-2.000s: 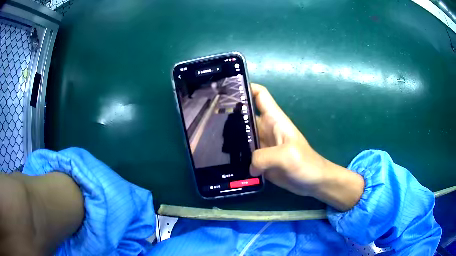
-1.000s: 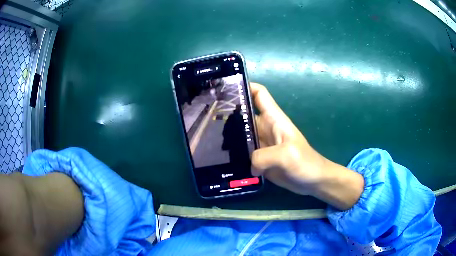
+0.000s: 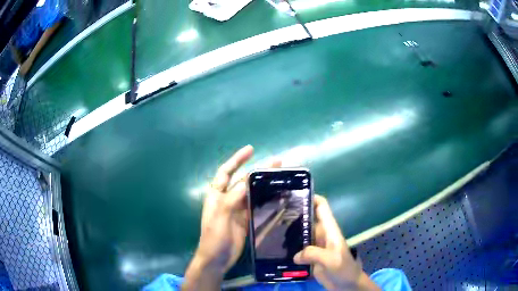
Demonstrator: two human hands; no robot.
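Note:
A smartphone (image 3: 279,227) with a lit screen is upright in front of me at the bottom centre, above the green surface (image 3: 170,159). My right hand (image 3: 332,250) grips its right side, with the thumb over the lower right of the screen. My left hand (image 3: 221,221) is at the phone's left side with the fingers raised and spread; some fingertips are partly hidden behind the phone's upper left. Whether the left hand bears any of the phone cannot be told.
A white rail (image 3: 227,54) crosses beyond the surface, with thin black posts. A white piece (image 3: 220,8) lies past it. Small dark pieces (image 3: 427,63) lie at the far right. A mesh panel (image 3: 25,216) stands left. Another person's arm (image 3: 42,45) shows upper left.
The view has lifted and shows more of the surface and the rail. The phone appears smaller and lower. My left hand, earlier only a forearm at the lower left, is now beside the phone.

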